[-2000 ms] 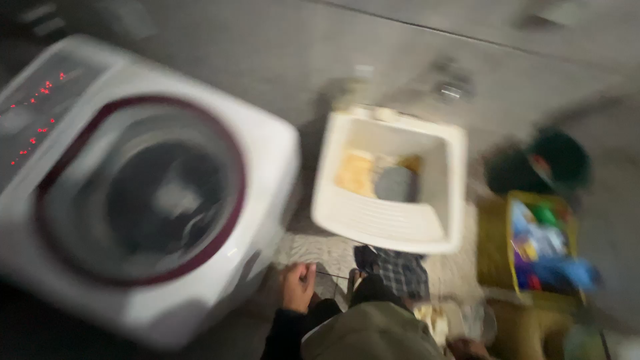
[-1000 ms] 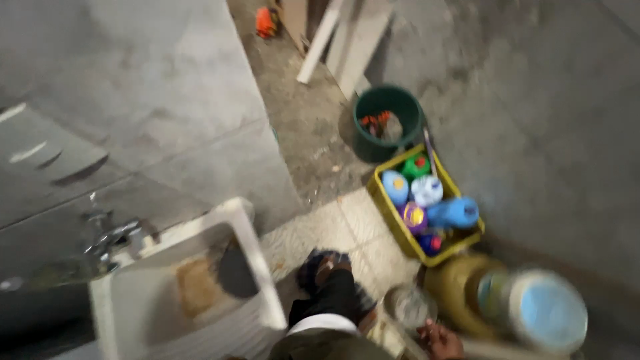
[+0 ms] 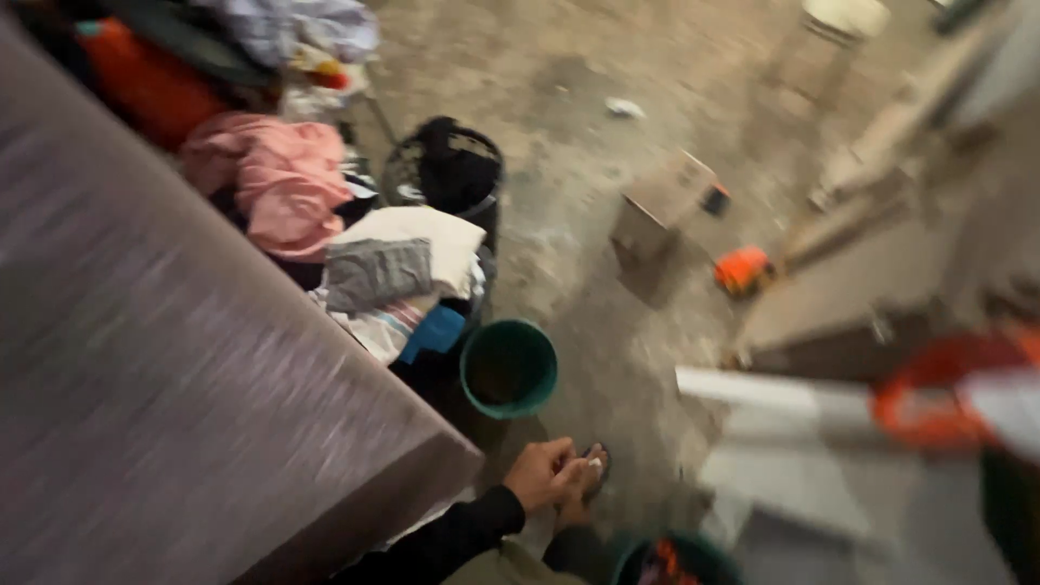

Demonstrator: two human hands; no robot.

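Note:
Low in the view, my left hand (image 3: pixel 539 475) and my right hand (image 3: pixel 578 481) are together in front of my body, touching each other. The fingers of the left are bent over the right, which is partly hidden. Whether anything lies between them cannot be told. My foot in a dark sandal (image 3: pixel 598 465) shows just beyond them. A green bucket (image 3: pixel 509 370) stands on the floor ahead of the hands. Left of it is a pile of laundry with a pink cloth (image 3: pixel 292 183), a grey folded cloth (image 3: pixel 379 274) and a blue cloth (image 3: pixel 437 331).
A large grey-brown slab-like surface (image 3: pixel 203 366) fills the left. Beyond the pile stands a dark basket (image 3: pixel 447 166) with black cloth. A cardboard box (image 3: pixel 670 191) and an orange object (image 3: pixel 743 270) lie on the concrete floor. White boards (image 3: pixel 756 394) lie at right, and another bucket (image 3: pixel 674 561) is at the bottom.
The view has swung widely away from the washing machine and sink to the laundry pile. My hands were apart before and are now together.

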